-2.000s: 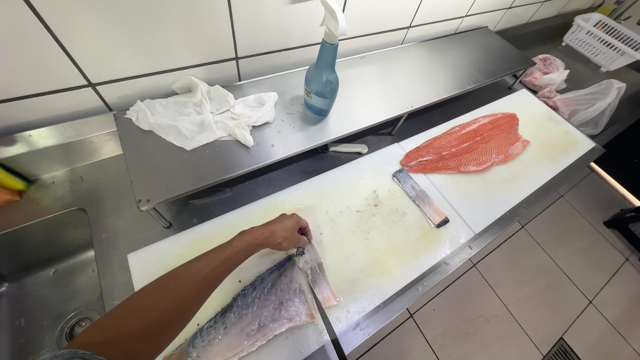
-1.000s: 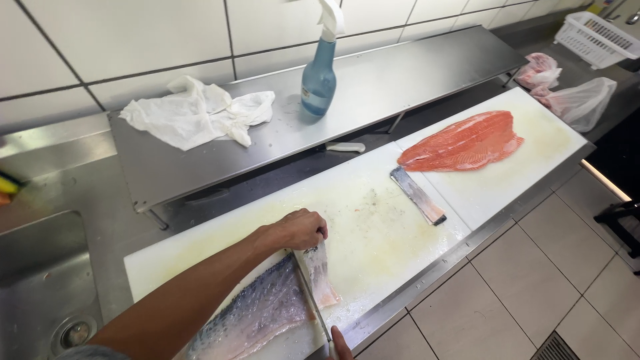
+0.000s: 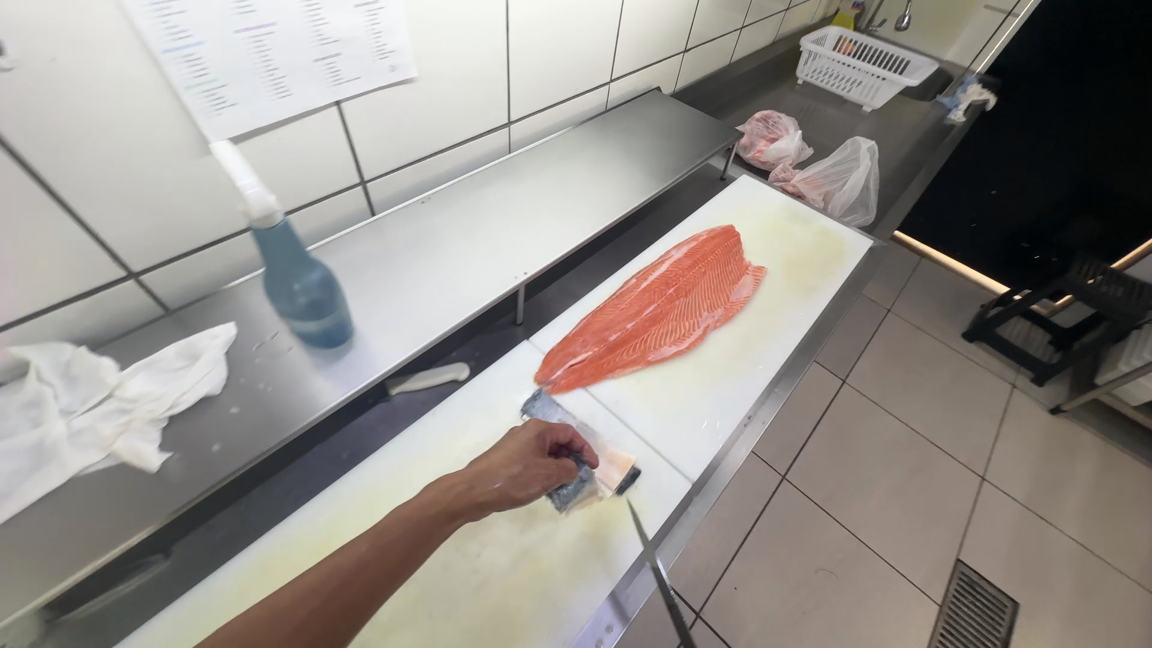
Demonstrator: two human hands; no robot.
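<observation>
My left hand pinches a cut strip of fish skin over the white cutting board. Beside and partly under it lies another silvery strip of fish skin, near the seam of the boards. An orange salmon fillet lies flesh side up on the farther board. A knife blade reaches in from the bottom edge, its tip near the strips; its handle and my right hand are out of view. The larger skin-on fish piece is out of view too.
A raised steel shelf along the tiled wall bears a blue spray bottle and a white cloth. Under its front edge lies a white-handled knife. Plastic bags and a white basket stand beyond the boards.
My left hand has moved right, from the large fish piece to the strip by the salmon, carrying a cut strip. The view has swung right.
</observation>
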